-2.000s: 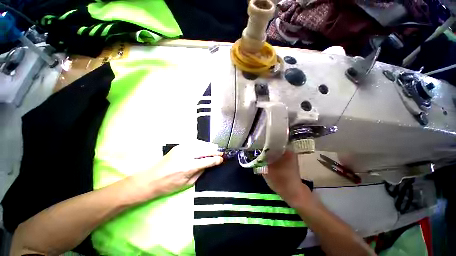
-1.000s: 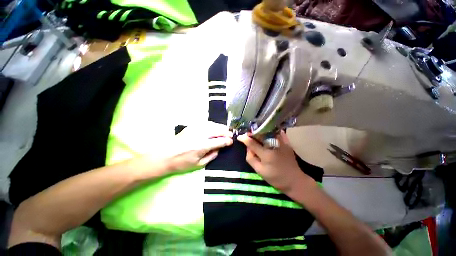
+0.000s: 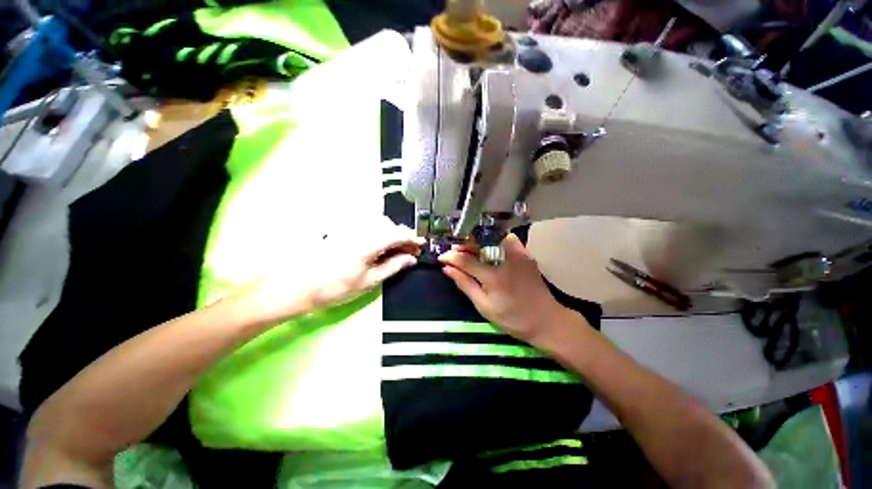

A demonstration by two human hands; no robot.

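A large neon green panel [image 3: 287, 382], glaring white in its middle, lies on the machine table and joins a black panel with light stripes [image 3: 449, 411]. A plain black part [image 3: 143, 229] lies at its left. My left hand [image 3: 368, 272] presses the cloth, fingertips left of the presser foot and needle [image 3: 440, 244]. My right hand [image 3: 507, 287] has its fingertips on the black cloth just right of the foot. A small dark bit lies between the fingertips; whether it is a separate strip is unclear.
The cream sewing machine [image 3: 650, 153] spans the back and right. Snips [image 3: 650, 285] lie on its bed. Black-handled scissors [image 3: 773, 329] lie at the right end. Green and black cloth [image 3: 258, 29] is heaped at the back left. Brown tape [image 3: 191, 110] marks the left table edge.
The view has shifted relative to the machine. From the first frame, my right hand has come in beside my left at the foot. The dark patch left of the fingers has shrunk to a speck.
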